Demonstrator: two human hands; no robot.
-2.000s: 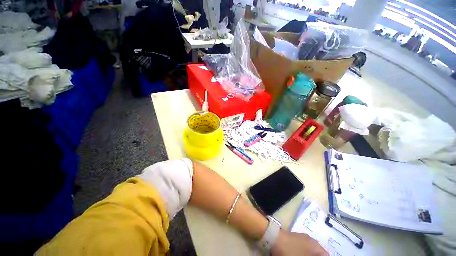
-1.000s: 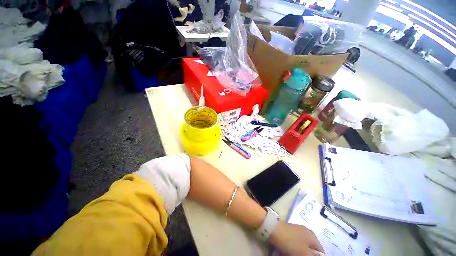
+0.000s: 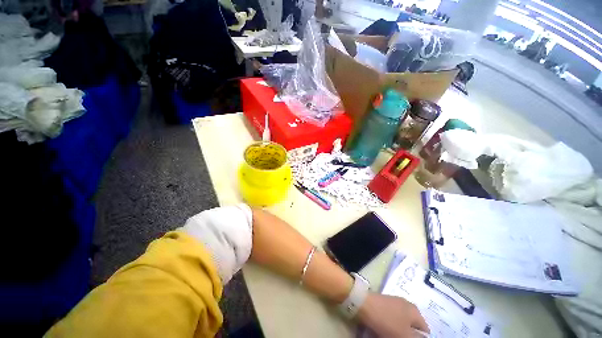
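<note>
My left hand (image 3: 392, 317) lies on the near clipboard's printed sheet (image 3: 416, 290) at the bottom edge of the view. It wears a pale watch and a thin bracelet. Its fingertips are small and blurred, so I cannot tell whether they hold anything. The near clipboard has a black wire clip (image 3: 449, 292) on its sheets. My right hand is not in view. A second clipboard with thick printed sheets (image 3: 495, 241) and a blue edge lies farther right. A black smartphone (image 3: 360, 241) lies flat beyond my left wrist.
A yellow pot (image 3: 265, 175), white cord (image 3: 343, 188) with small pink and blue tools, and a red tape dispenser (image 3: 394, 175) stand beyond my arm. Behind are a red box (image 3: 290, 125), brown carton (image 3: 353, 82) and teal bottle (image 3: 378, 129). White garments (image 3: 541, 168) lie right.
The table and its things have shifted slightly left and up in the view since the earliest frame. My left hand stays on the near clipboard's sheet.
</note>
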